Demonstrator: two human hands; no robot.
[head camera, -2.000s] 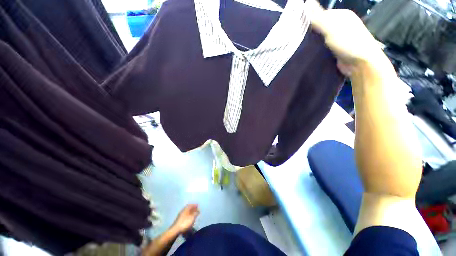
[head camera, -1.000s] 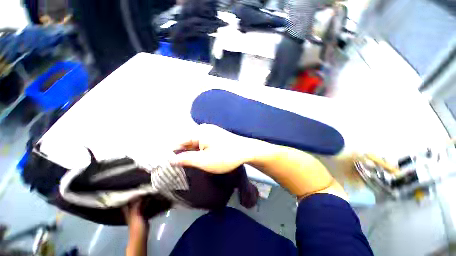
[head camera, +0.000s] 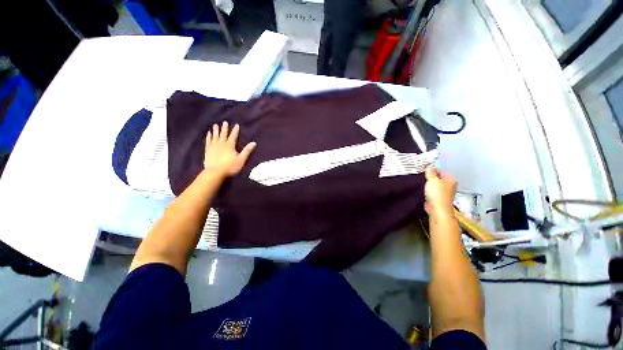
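The dark maroon pullover (head camera: 300, 123) lies front up across the pressing table, neck to the right. Its pale striped placket (head camera: 317, 163) runs along the chest, and the striped collar (head camera: 388, 120) is spread at the neck. The striped hem (head camera: 154, 154) lies over the navy pressing board (head camera: 130, 145), whose rounded end shows at the left. My left hand (head camera: 225, 152) lies flat on the lower body, fingers spread, holding nothing. My right hand (head camera: 439, 191) grips the pullover at the shoulder beside the collar. A dark hanger hook (head camera: 453, 123) pokes out past the neck.
A large white tabletop (head camera: 61, 150) extends at left. A narrow white beam (head camera: 265, 60) stands at the far side. At right are the iron's yellow-tan handle (head camera: 473, 224), a black cord (head camera: 546, 281), a yellow hose (head camera: 587, 204) and a pale wall. A person's dark legs (head camera: 336, 34) show beyond.
The pullover, bunched in my hands a second ago, now lies spread over the navy board. My left hand has come up onto it, and my right hand has moved right to the shoulder.
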